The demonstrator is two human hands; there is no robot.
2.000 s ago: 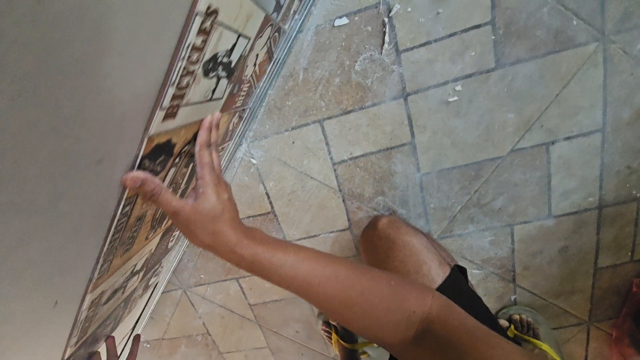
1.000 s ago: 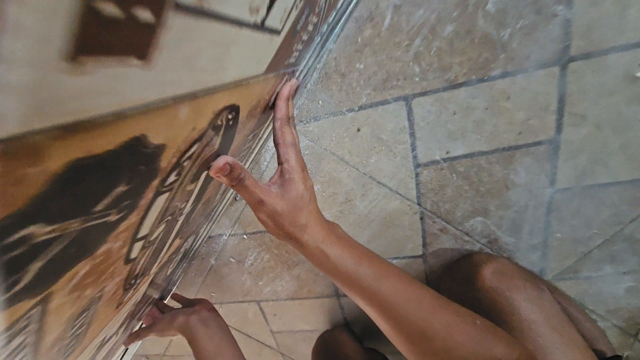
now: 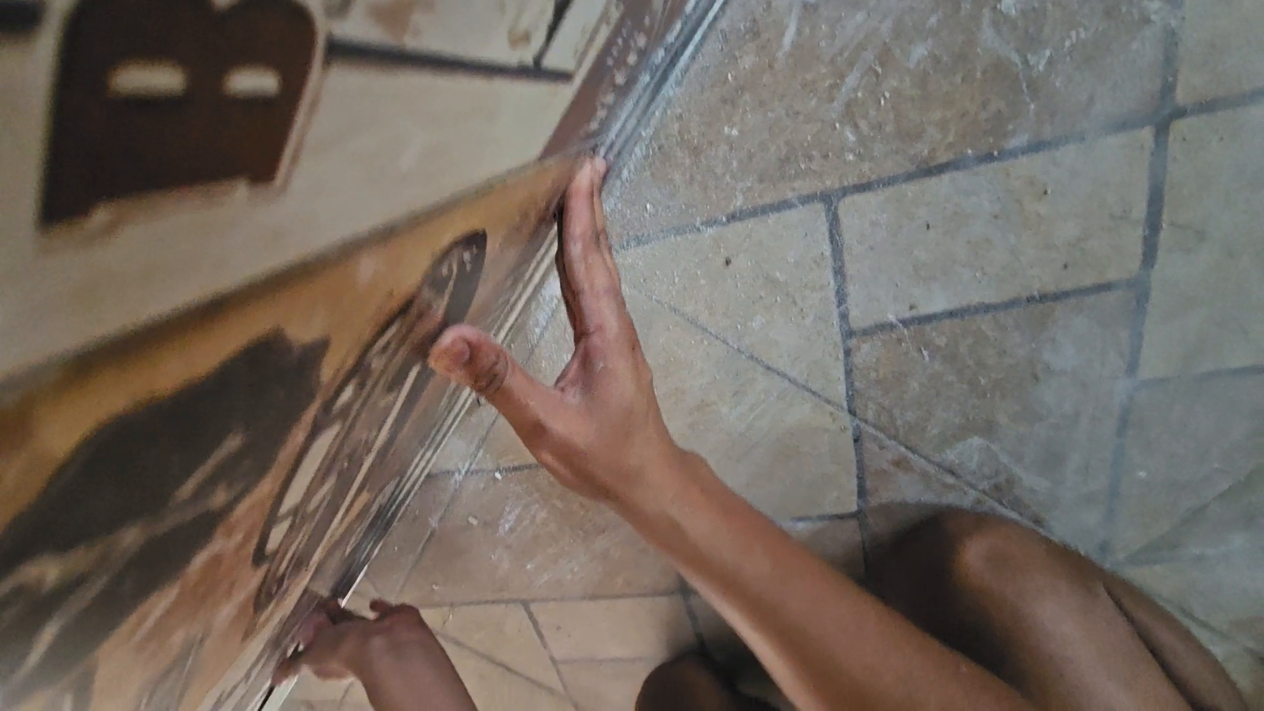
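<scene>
A large printed panel [image 3: 197, 286] with brown, tan and black pictures fills the left side, its long edge slanting from top centre to bottom left. Against that edge lies my right hand [image 3: 583, 365], its fingers straight and together, the thumb spread out over the printed face. Lower down, my left hand [image 3: 355, 637] touches the same edge with bent fingers. Whether it grips the edge cannot be told, as some of its fingertips are hidden. Thin layered strips [image 3: 434, 434] run along the edge between the two hands.
Stone-look floor tiles [image 3: 987, 217] with dark joints and whitish dust lie right of the panel. My bent knee [image 3: 978, 583] is at the lower right, and another dark rounded part of a leg [image 3: 691, 681] shows at the bottom.
Two seconds ago my right hand was raised over the panel with its fingers up; now it lies at the edge. More of my left hand shows. The view has moved much closer to the panel.
</scene>
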